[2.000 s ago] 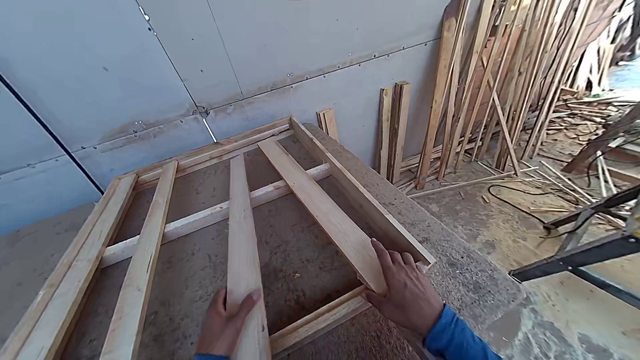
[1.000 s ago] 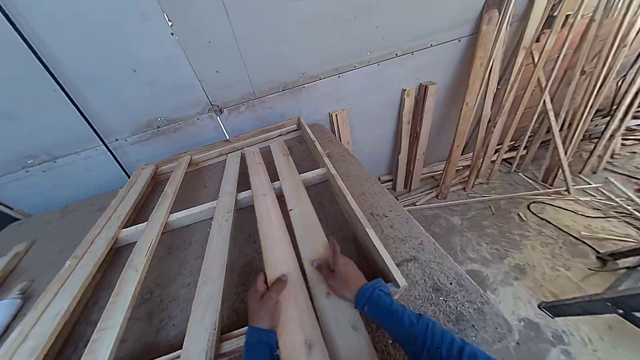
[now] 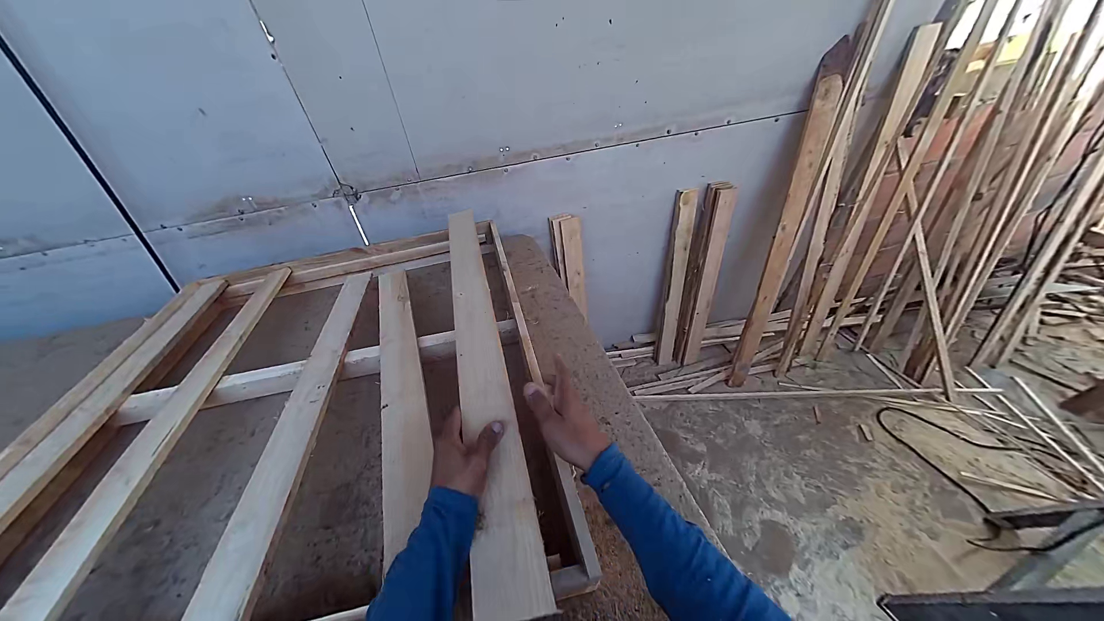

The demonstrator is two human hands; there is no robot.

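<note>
A wooden frame [image 3: 379, 360] with a cross rail and several slats lies on a rough, dusty table [image 3: 552, 302]. My left hand [image 3: 466, 453] grips the left edge of a pale wooden board [image 3: 487, 371], thumb on its top face. That board lies lengthwise near the frame's right side rail [image 3: 516, 302]. Just to its left is another board [image 3: 404, 405], partly hidden by my left sleeve. My right hand [image 3: 565, 423] is over the right side rail, fingers apart, right of the board; whether it touches the rail I cannot tell.
Short boards [image 3: 703, 272] lean on the grey panel wall [image 3: 604, 190]. Long wooden strips [image 3: 914, 216] stand at the right, with scraps along the floor. A dark cable [image 3: 931, 461] lies on the floor near a dark metal stand [image 3: 1035, 517] at lower right.
The rightmost board has moved right, toward the frame's side rail, leaving a gap to the board on its left. My right hand has come off that board.
</note>
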